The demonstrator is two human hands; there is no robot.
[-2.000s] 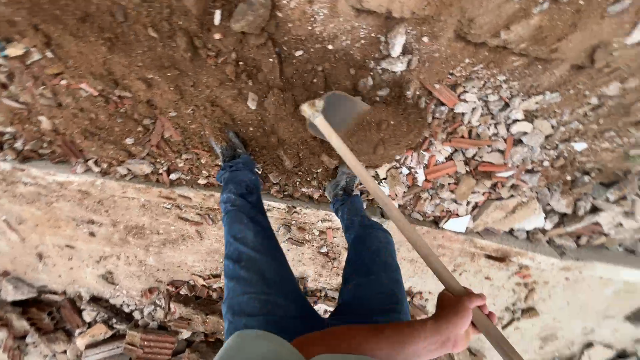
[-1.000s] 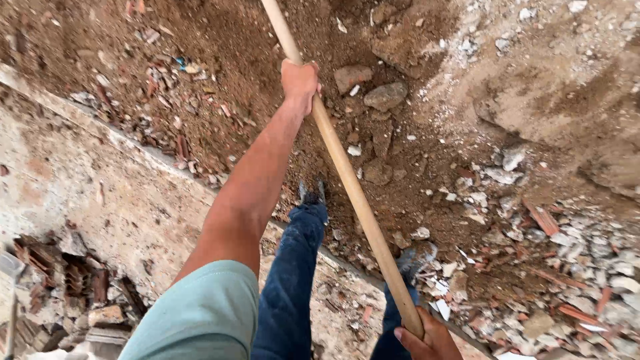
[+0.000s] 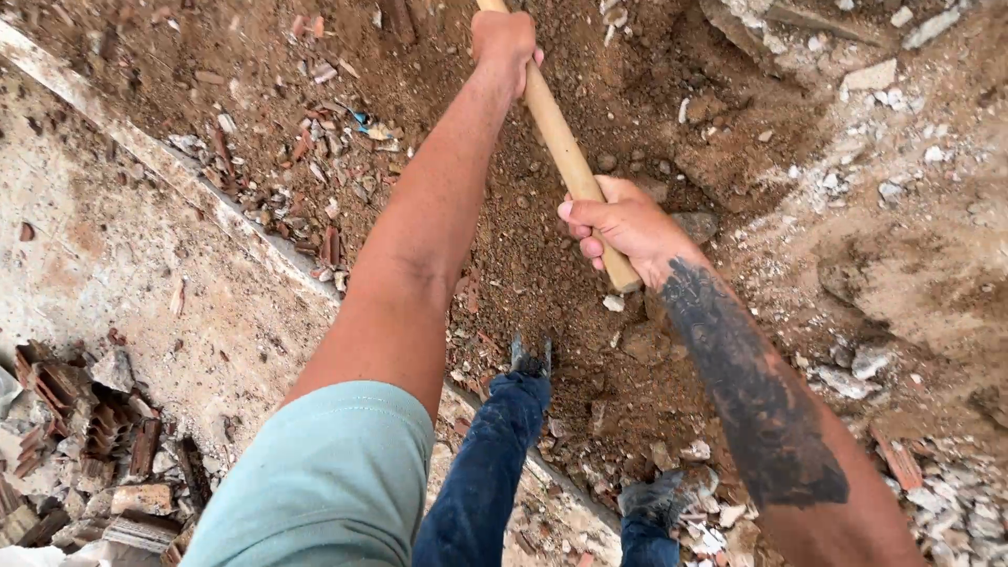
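Note:
A long wooden handle (image 3: 561, 138) runs from the top edge down to the middle of the view, over brown soil (image 3: 543, 260). My left hand (image 3: 506, 46) is closed around it near the top edge, with that arm stretched out. Lower down, my right hand (image 3: 626, 228) grips the handle close to its butt end, which sticks out just below the fingers. The tool's head lies outside the view. Under my arms are my jeans (image 3: 480, 480) and dusty shoes (image 3: 532, 358), standing at the edge of the soil.
A low concrete curb (image 3: 169, 161) crosses on the left, beside a dusty slab (image 3: 142, 268). Broken hollow bricks (image 3: 87, 425) are heaped at lower left. Rubble (image 3: 961, 504) lies at lower right, a large stone (image 3: 697, 226) by my right hand, and a dirt bank (image 3: 921, 268) at right.
Two seconds ago one hand held the handle, with a hoe-like metal blade in view; a second ago both hands held it. Now my right hand is farther forward, and the blade is out of view.

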